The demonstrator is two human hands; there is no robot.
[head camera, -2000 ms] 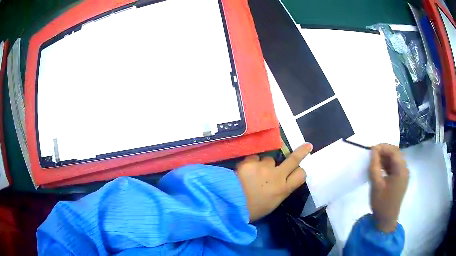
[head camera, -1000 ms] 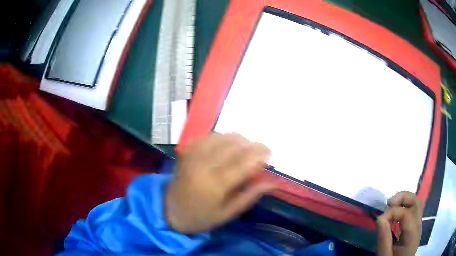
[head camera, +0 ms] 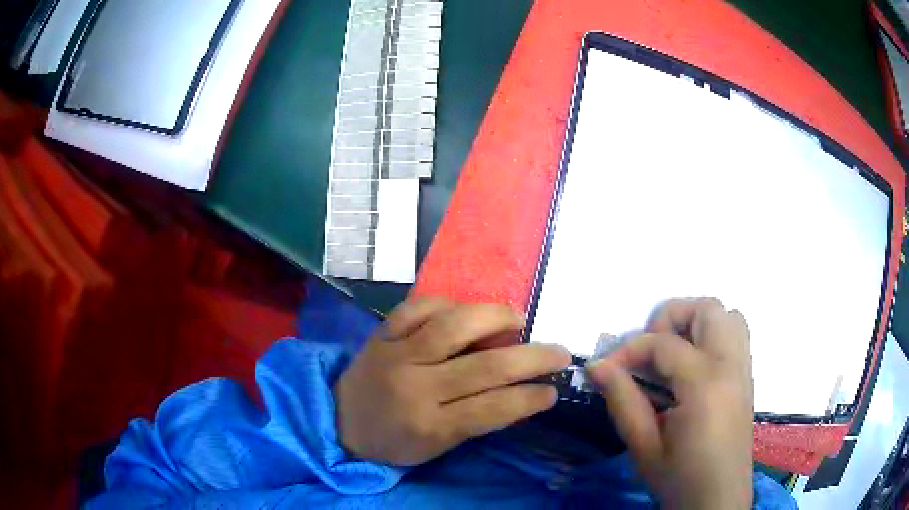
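The backlight panel, white with a thin notched black border, lies on the red foam pad. My left hand lies over the panel's near left corner, fingers spread a little, its index fingertip at the near edge. It seems to grip nothing. My right hand is just right of it, thumb and index finger pinched together at the same edge on a black tape strip, mostly hidden by the fingers. A small whitish tape piece shows beside the right fingertips.
A small-sticker sheet lies on the dark green table left of the foam. Another panel lies on a white sheet at the upper left. Part of a white sheet shows at the right edge.
The view has swung left, away from the black tape sheet. My right hand has moved left from the panel's near right corner to beside my left hand. My left hand now rests at the edge.
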